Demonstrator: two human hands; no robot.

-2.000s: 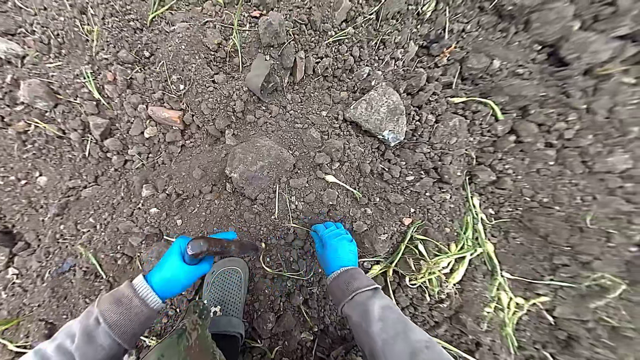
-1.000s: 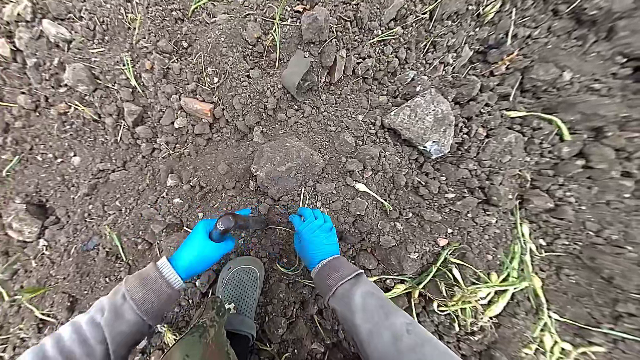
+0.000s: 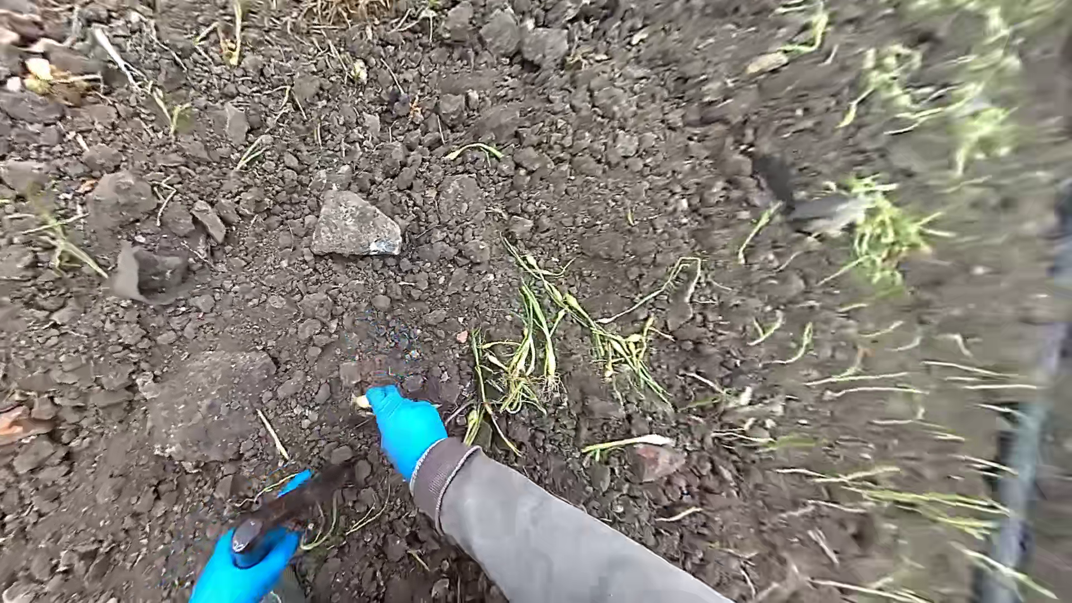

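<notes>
My left hand [image 3: 247, 565], in a blue glove, is closed round the handle of a dark hand tool [image 3: 285, 511] at the lower left; its soil-coloured blade points right, over the ground. My right hand [image 3: 406, 425], also blue-gloved, is right of and above the tool. Its fingertips pinch a small pale bulb [image 3: 363, 403] close to the soil. Thin green and yellow stalks [image 3: 331, 532] lie just beneath the tool's blade. Right of my right hand lies a loose bunch of uprooted green plants with small pale bulbs [image 3: 523, 360].
A large angular stone [image 3: 356, 224] lies above my hands, a flat clod [image 3: 213, 402] to the left. One plant with a pale bulb [image 3: 624, 444] lies beside my right sleeve. More pulled plants [image 3: 888, 230] are scattered at the right, near a dark edge [image 3: 1026, 444].
The view has swung to the right. My right hand has moved up and away from the tool and now has the pale bulb at its fingertips. My left hand still holds the tool.
</notes>
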